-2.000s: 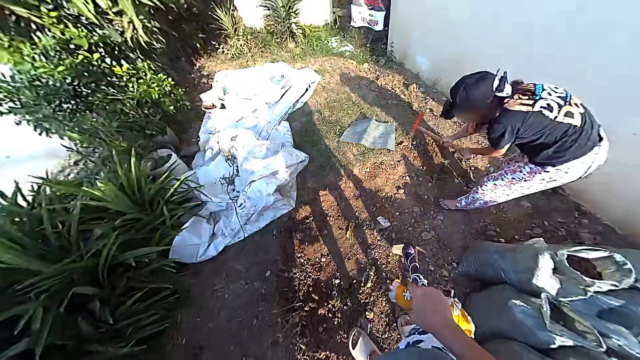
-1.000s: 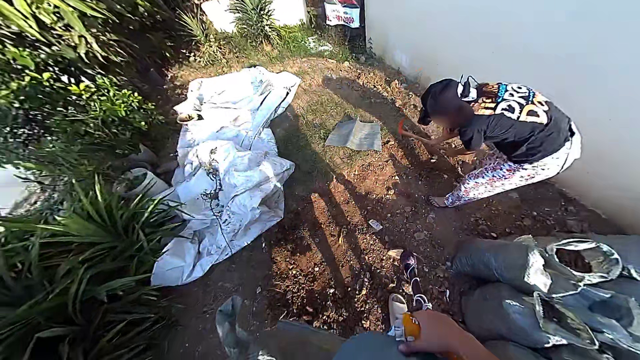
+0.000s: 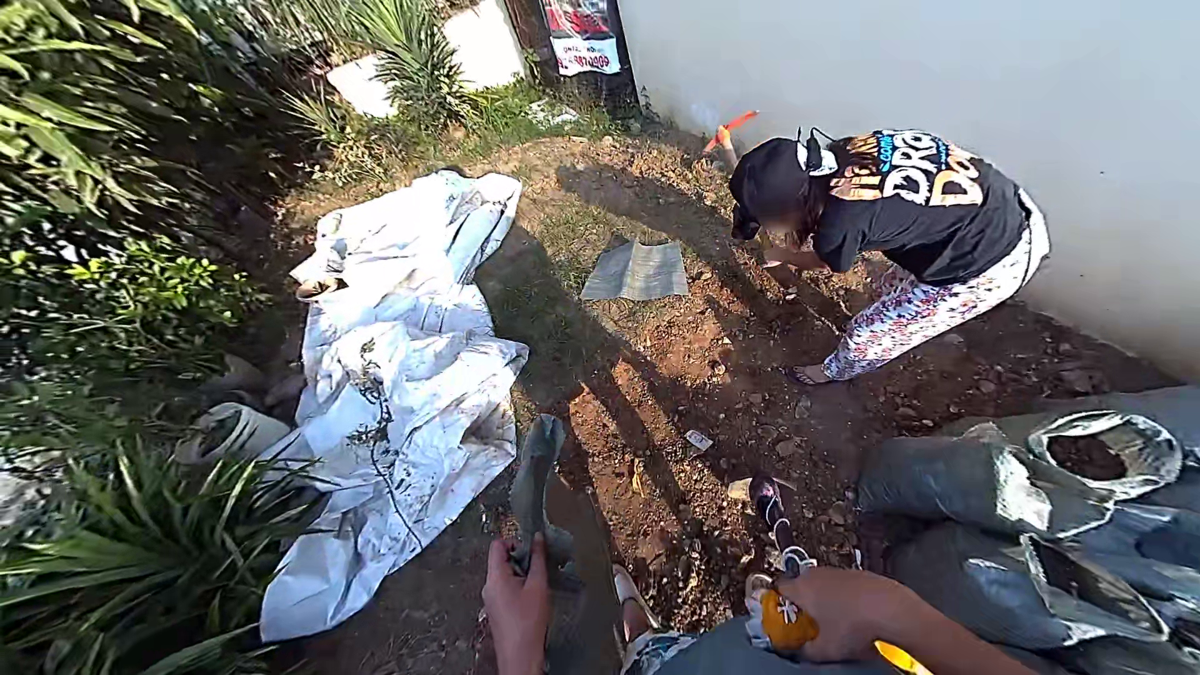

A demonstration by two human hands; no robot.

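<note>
My left hand (image 3: 517,591) grips the lower part of a long grey-green piece of cloth or sack material (image 3: 537,478), with the thumb and a finger pinching it upright. At lower right my right hand (image 3: 834,609) is curled against an orange patterned item (image 3: 787,621); whether it grips this or rests on it is unclear. Just beyond that hand lies a dark strapped item (image 3: 771,506), perhaps footwear. The ground between my hands and a bent-over co-worker (image 3: 923,206) is loose reddish soil with stones (image 3: 684,506). An orange tool (image 3: 729,129) shows beyond the co-worker's head.
A crumpled white sheet (image 3: 403,375) covers ground at left, beside spiky plants (image 3: 141,553) and a pale container (image 3: 234,433). A corrugated grey sheet (image 3: 637,272) lies ahead. Filled dark sacks (image 3: 984,483) crowd the right, below a pale wall (image 3: 891,75).
My left hand has come into view holding the grey-green material, whose end showed at the lower edge a second ago. The co-worker's orange tool has moved away from me and up in the view.
</note>
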